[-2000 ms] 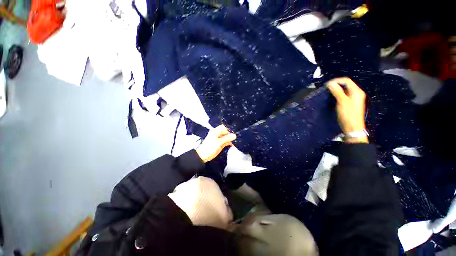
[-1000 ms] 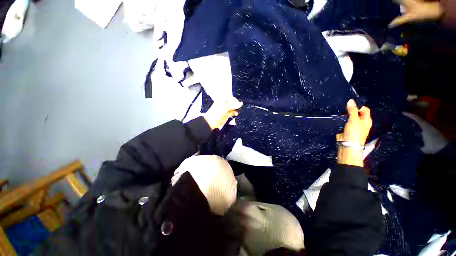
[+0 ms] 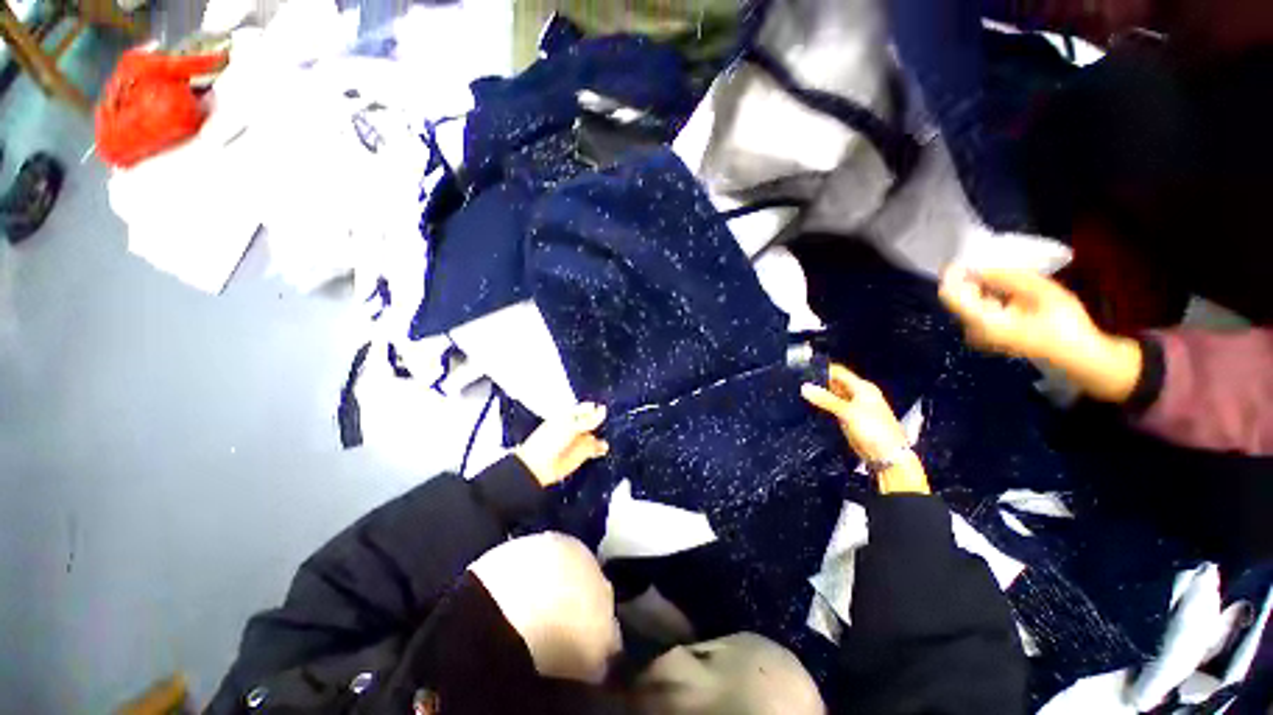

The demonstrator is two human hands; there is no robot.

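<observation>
A navy flecked garment piece [image 3: 726, 454] lies across the wearer's lap side of the pile, with a pale line along its upper edge. My left hand [image 3: 566, 443] pinches the left end of that edge. My right hand [image 3: 863, 416] holds the right end, its fingertips at a small pale spot. The edge runs between both hands, slightly slanted. Another navy flecked piece [image 3: 642, 266] lies just beyond it. A white angular piece [image 3: 517, 349] lies beside my left hand.
Another person's hand [image 3: 1026, 319] at right grips a pale cloth with dark edges [image 3: 838, 154]. White pieces [image 3: 279, 126] and an orange-red plastic bag [image 3: 151, 109] lie at upper left on the grey-blue floor [image 3: 154, 461]. A wheel [image 3: 31, 196] shows at the left edge.
The other person's hand has come in farther from the right with pale cloth. My hands are closer together and lower in the picture, still holding the navy edge. The view has shifted.
</observation>
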